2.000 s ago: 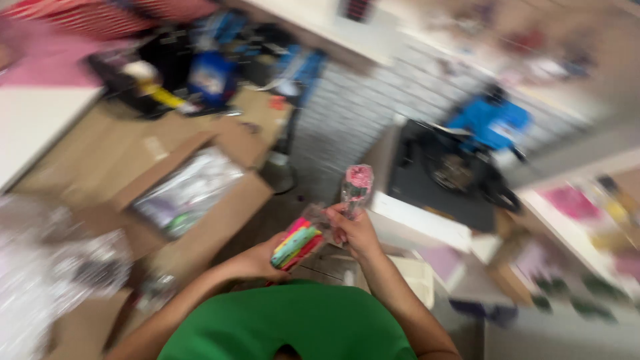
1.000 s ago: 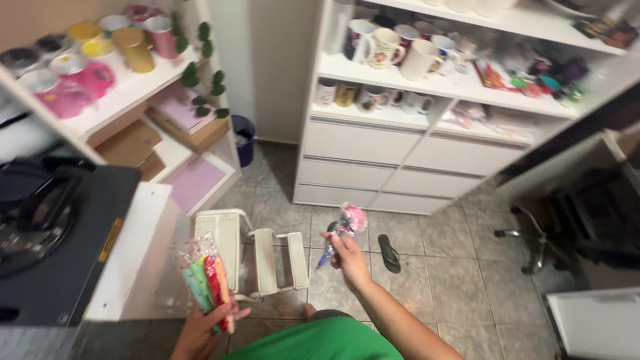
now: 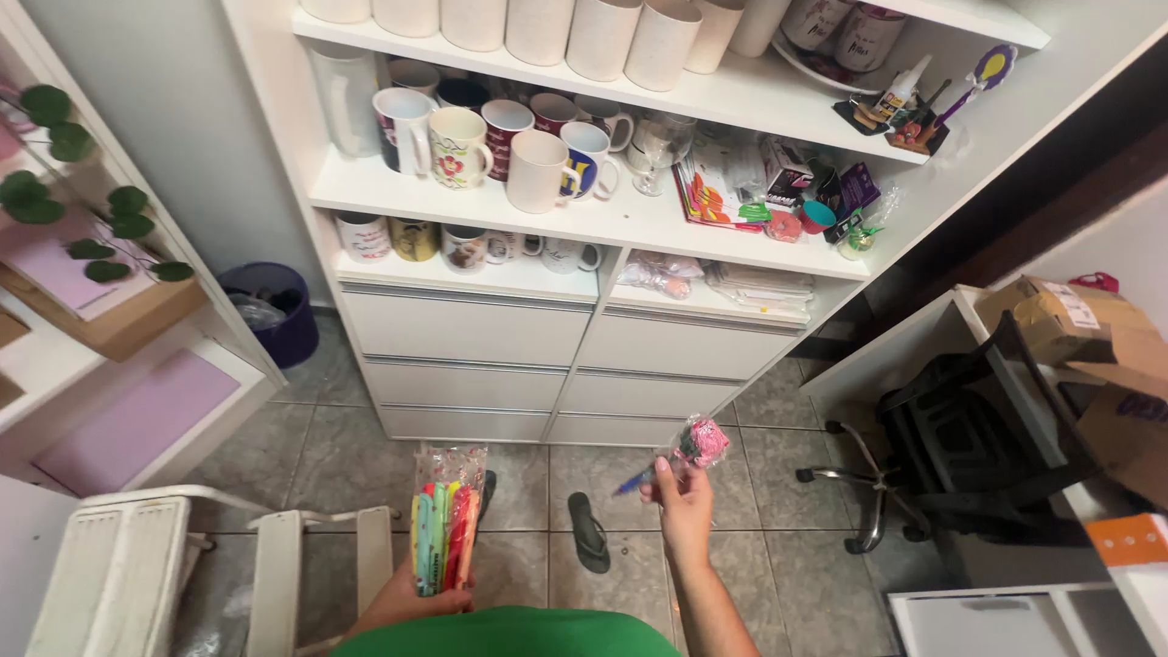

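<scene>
Near the bottom centre, my left hand (image 3: 427,593) is closed around the lower end of a clear patterned bag of colourful highlighter pens (image 3: 443,534), held upright. To its right, my right hand (image 3: 683,502) pinches a pen topped with a pink artificial flower (image 3: 703,443) in clear wrapping; its blue end (image 3: 634,482) points down to the left. The two hands are apart, both above the tiled floor and in front of the white cabinet (image 3: 474,333). My palms are mostly hidden from view.
Mugs (image 3: 538,172) and packets stand on the cabinet's shelves. A folding step stool (image 3: 274,575) is at lower left, a purple bin (image 3: 274,315) behind it. Dark flip-flops (image 3: 589,534) lie on the floor. An office chair (image 3: 967,420) and a cardboard box (image 3: 1058,319) are at right.
The view has swung from the work tables and open box to the shelf cabinet, now nearer. Both hands still hold the same things, farther apart than two seconds ago.
</scene>
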